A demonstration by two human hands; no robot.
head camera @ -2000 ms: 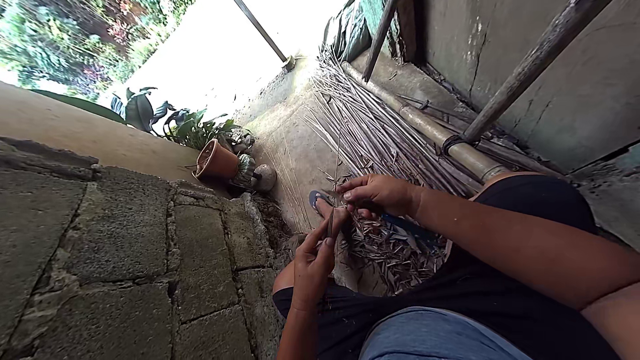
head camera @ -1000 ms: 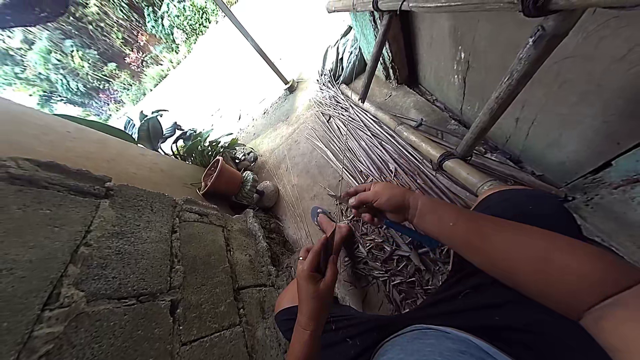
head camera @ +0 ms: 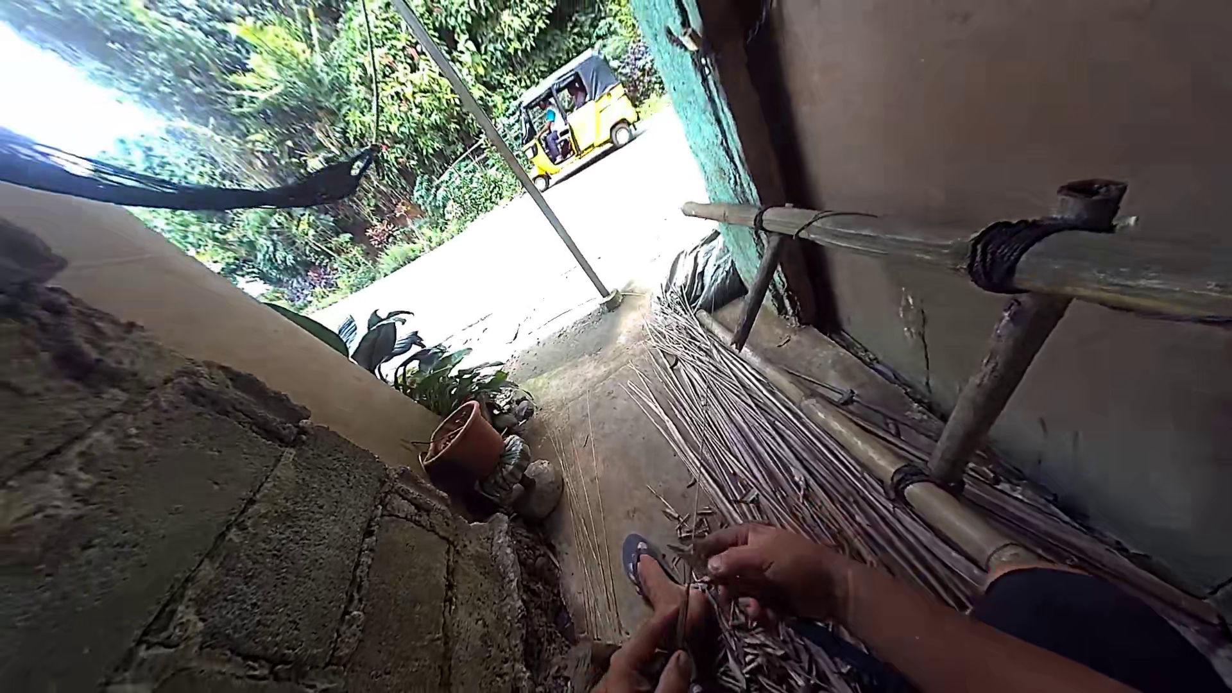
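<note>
My right hand is closed at the lower middle, its thumb and forefinger pinching a thin plant strip or midrib. Just below and to the left, my left hand grips a narrow dark piece, perhaps a knife blade; blur keeps me from telling. The fingertips of both hands are close together. Beneath them lie curled dry shavings. Beyond my right hand stretches a long bundle of dry stalks on the concrete floor. Several thin pale strips lie apart to the left of my foot.
A bamboo rail runs along the bundle's right side, below a raised bamboo bar. To the left are a rough block wall and a tilted clay pot. A yellow three-wheeled vehicle with people inside is on the road.
The view has tilted up, bringing the road and the yellow vehicle into sight. My hands came apart a little one second ago and are now close together again.
</note>
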